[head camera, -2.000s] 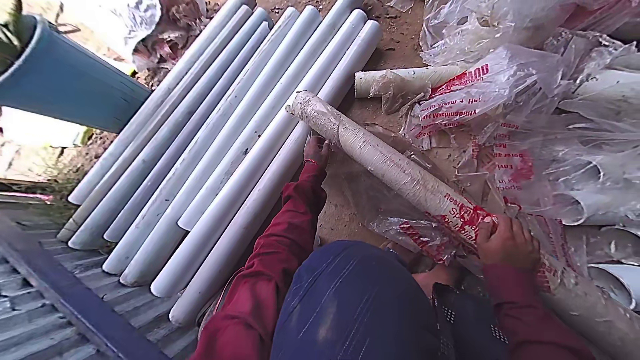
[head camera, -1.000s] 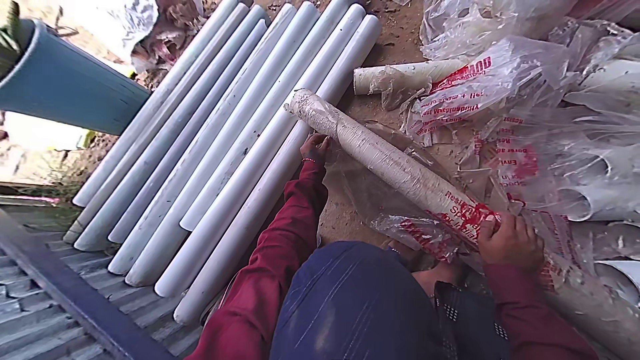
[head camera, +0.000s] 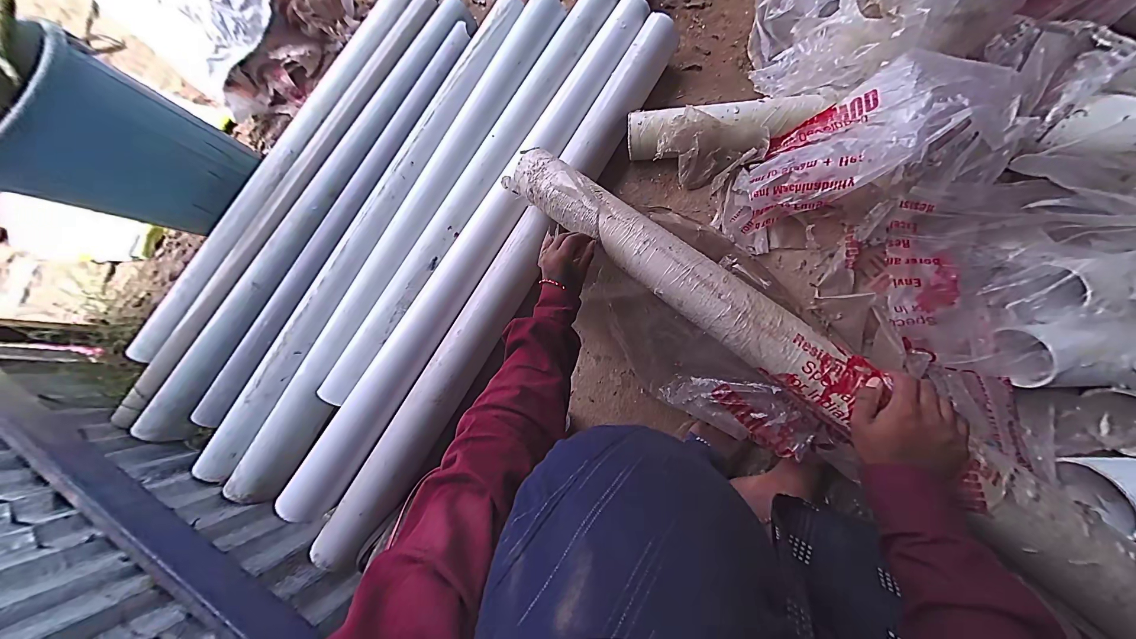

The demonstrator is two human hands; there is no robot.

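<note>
A long off-white pipe (head camera: pixel 674 266), wrapped in clear plastic film with red print, lies slantwise over the ground from the centre to the lower right. My right hand (head camera: pixel 910 422) grips the film-wrapped pipe along its lower right part. Just left of the pipe's upper end is my left hand (head camera: pixel 566 259), with a thin red band at the wrist and its fingers curled; whether it holds the film or touches the pipe is unclear. Several white pipes (head camera: pixel 444 302) lie side by side to the left of my left arm, and the wrapped pipe's upper end reaches over the nearest of them.
A blue-grey bucket (head camera: pixel 124 142) stands at the upper left. Corrugated metal sheet (head camera: pixel 177 524) and a dark metal bar (head camera: pixel 133 524) fill the lower left. A short pipe (head camera: pixel 723 124) lies at the upper right, near crumpled clear plastic wrapping (head camera: pixel 967 195) and more pipes. My knee in dark cloth is below.
</note>
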